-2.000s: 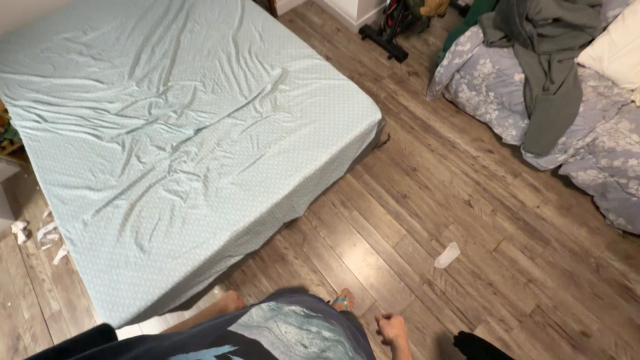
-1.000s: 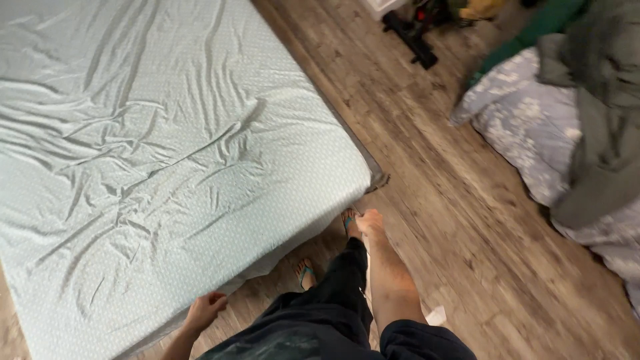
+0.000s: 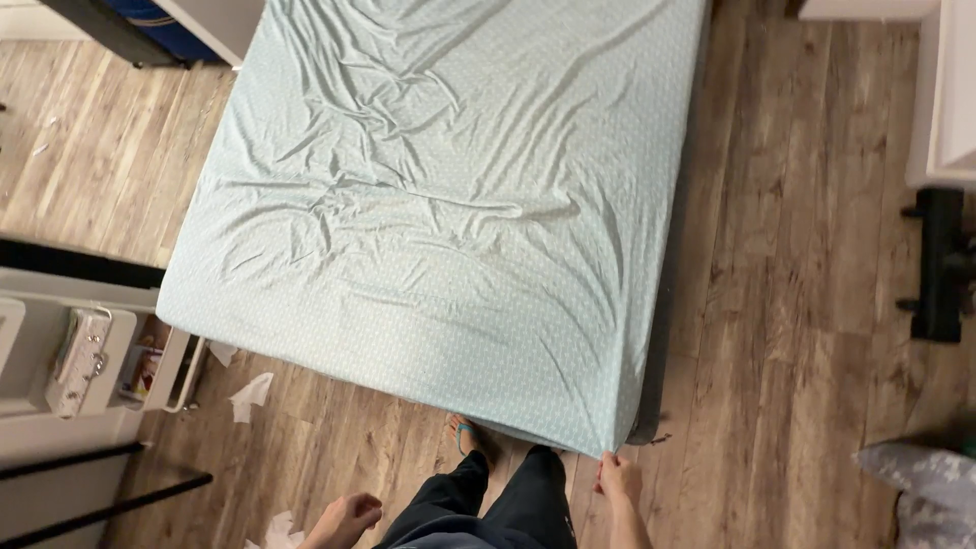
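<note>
A light blue patterned fitted sheet (image 3: 457, 305) covers the mattress, with many wrinkles across its upper and middle part. My right hand (image 3: 618, 479) pinches the sheet at the near right corner, and the cloth is drawn into a point there with folds running up from it. My left hand (image 3: 352, 515) hangs over the floor to the left of my legs, fingers curled, touching nothing. Below the sheet, a dark grey bed base (image 3: 654, 381) shows along the right side.
A white rolling cart (image 3: 114, 358) holding things stands at the left. White scraps (image 3: 252, 393) lie on the wood floor (image 3: 770, 366). Black equipment feet (image 3: 936, 267) are at the right, with floral bedding (image 3: 926, 480) at the lower right. My sandaled foot (image 3: 463, 433) is beside the bed.
My right hand has gone from free to pinching the sheet's corner. The view has turned strongly, bringing the cart in at the left.
</note>
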